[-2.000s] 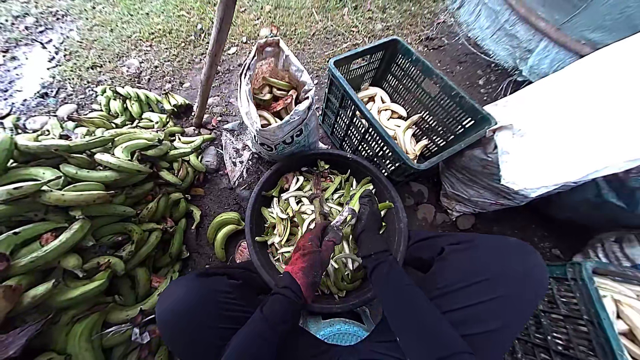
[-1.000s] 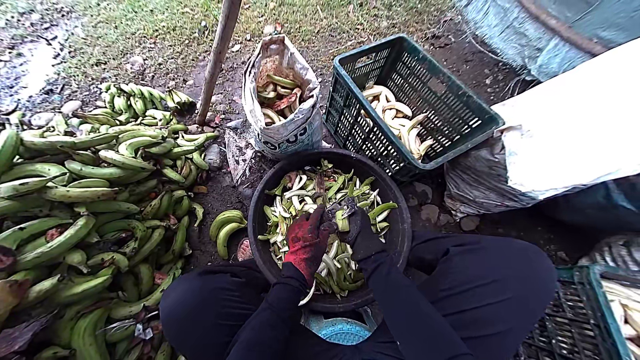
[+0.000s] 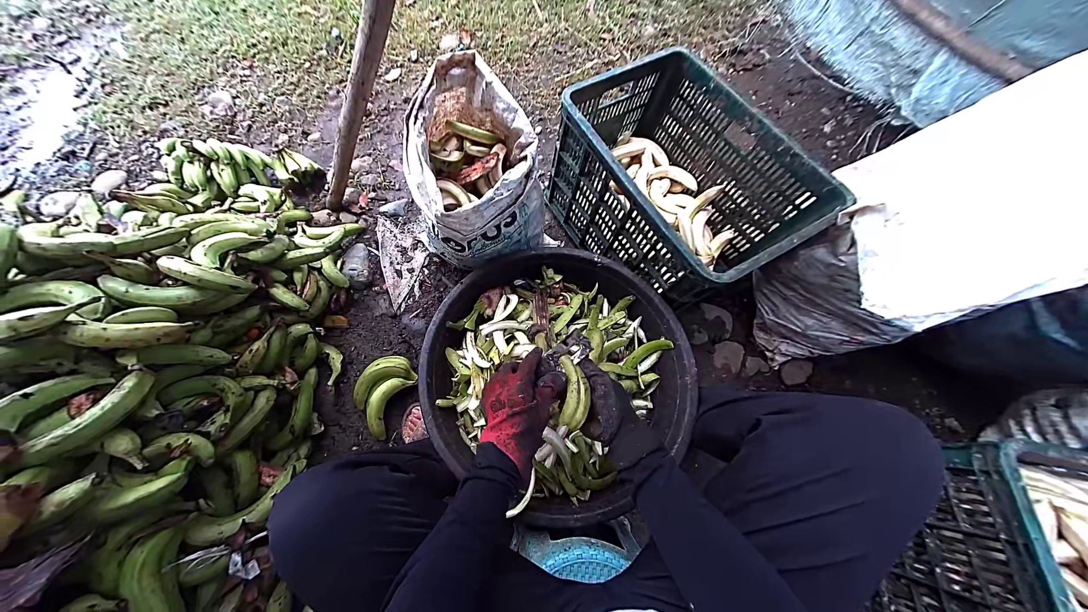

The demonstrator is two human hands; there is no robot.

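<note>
My left hand [image 3: 518, 404], in a red and black glove, is over a round black tub [image 3: 432, 365] of green plantain peels [image 3: 501, 327]. Its fingers are curled at the left side of a green plantain [image 3: 575, 393]; whether they grip it or a tool is hidden. My right hand [image 3: 610, 408], in a dark glove, is closed round the plantain's right side. The plantain points up and down the view, above the peels. A small bunch of green plantains [image 3: 382, 389] lies on the ground, left of the tub.
Many green plantains [image 3: 153, 340] are heaped at left. Beyond the tub stand an open sack [image 3: 484, 225] holding peels and a green plastic crate [image 3: 761, 263] of peeled plantains [image 3: 671, 191]. A wooden pole [image 3: 357, 102] rises behind. Another crate [image 3: 1011, 510] of peeled ones is at lower right.
Both hands have shifted slightly within the tub. The green plantain between them now shows more plainly, upright in the view, than one second ago.
</note>
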